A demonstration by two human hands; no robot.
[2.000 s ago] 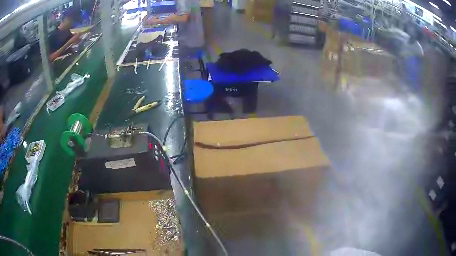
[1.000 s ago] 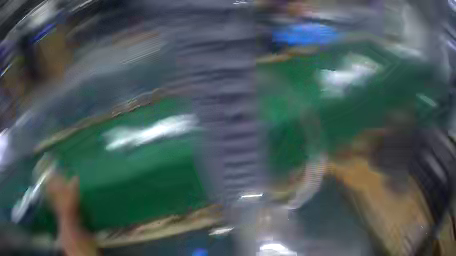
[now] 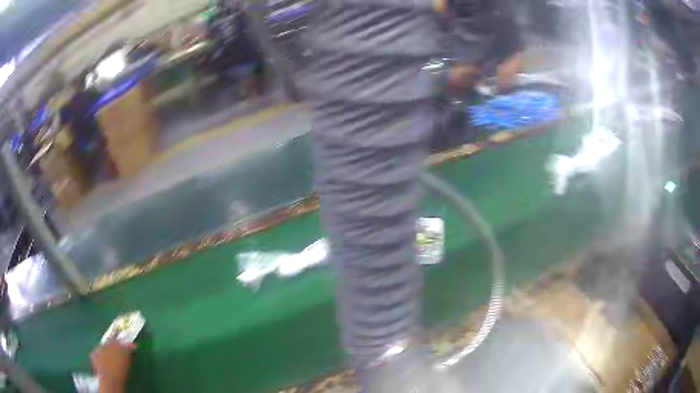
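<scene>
My left hand (image 3: pixel 113 364) is at the lower left over the green belt, blurred, its fingers on the near edge of a white power strip housing (image 3: pixel 128 326) with yellowish parts inside. A bit of white bag or cord (image 3: pixel 86 382) shows beside the hand. My right hand is not in view. Another white housing (image 3: pixel 431 240) lies on the belt, partly behind the grey hose, with a white bagged cord (image 3: pixel 285 265) on the hose's other side.
The grey ribbed hose (image 3: pixel 374 169) hangs down the middle, a thin metal arm (image 3: pixel 497 269) beside it. Another white bag (image 3: pixel 587 157) lies on the green belt (image 3: pixel 230 322). Across it are a person's hands and blue components (image 3: pixel 514 110). A cardboard tray (image 3: pixel 606 326) is lower right.
The view has swung left from the tray and soldering station to the belt and hose. My left hand, blurred a second ago, now shows lower in the picture at the housing.
</scene>
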